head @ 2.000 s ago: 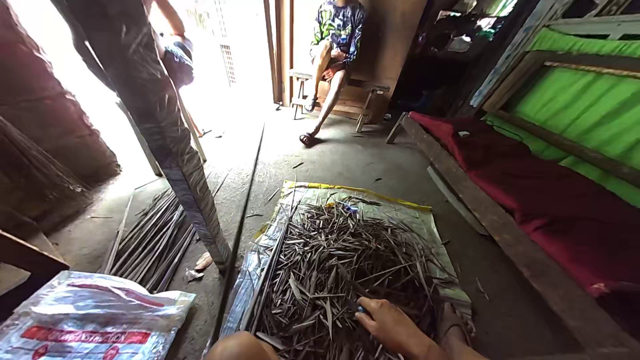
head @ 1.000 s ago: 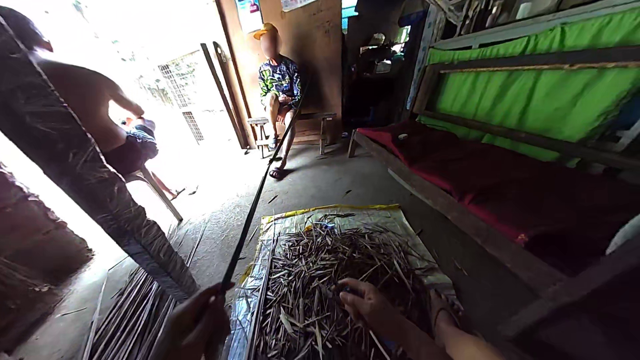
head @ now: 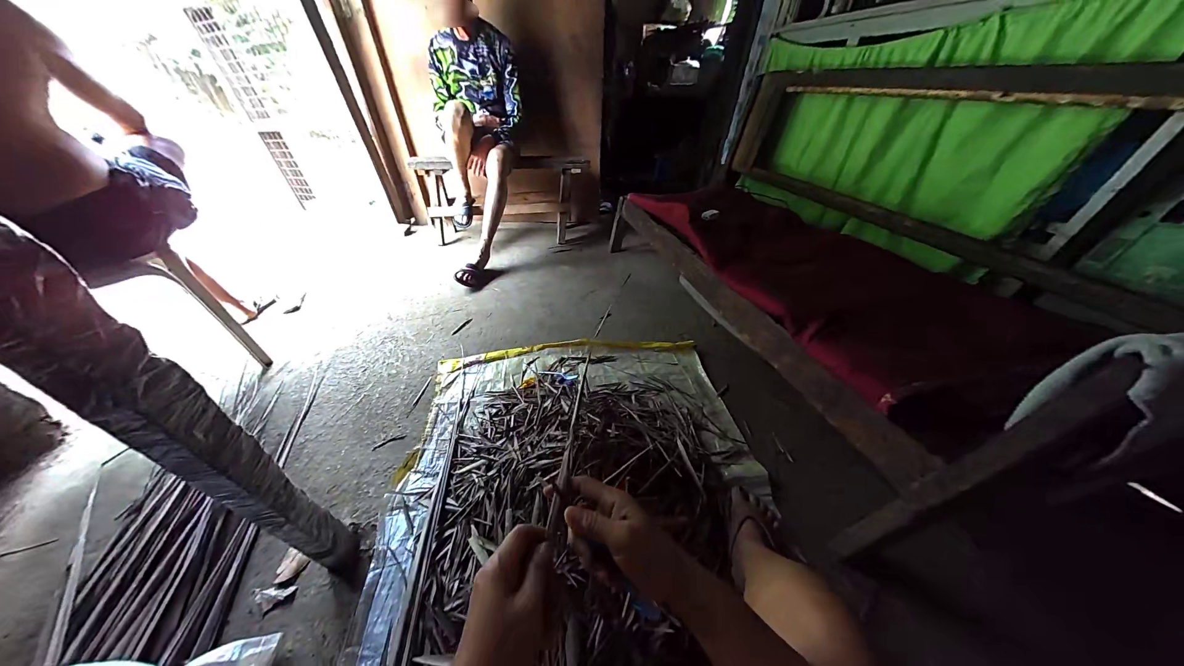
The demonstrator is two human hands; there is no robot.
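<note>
Both of my hands are over a heap of dark, dry leaf strips or shavings [head: 647,416] lying on a flattened woven sack [head: 629,363]. My left hand [head: 520,578] is closed on the lower part of a long, thin dark stalk [head: 575,416]. My right hand [head: 615,532] pinches the same stalk just above, thumb and fingers together. The stalk points away from me over the heap. Something dark is partly hidden within my right hand; what it is cannot be told.
A bundle of long dark stalks [head: 157,573] lies on the floor at left, beside a plastic-wrapped post [head: 176,416]. A wooden bench with red cloth [head: 814,287] runs along the right. One person [head: 474,83] sits on a small bench ahead; another [head: 65,139] sits at left.
One second ago my left hand held a long stalk up at the left, apart from my right hand. Now both hands are together on a stalk over the heap.
</note>
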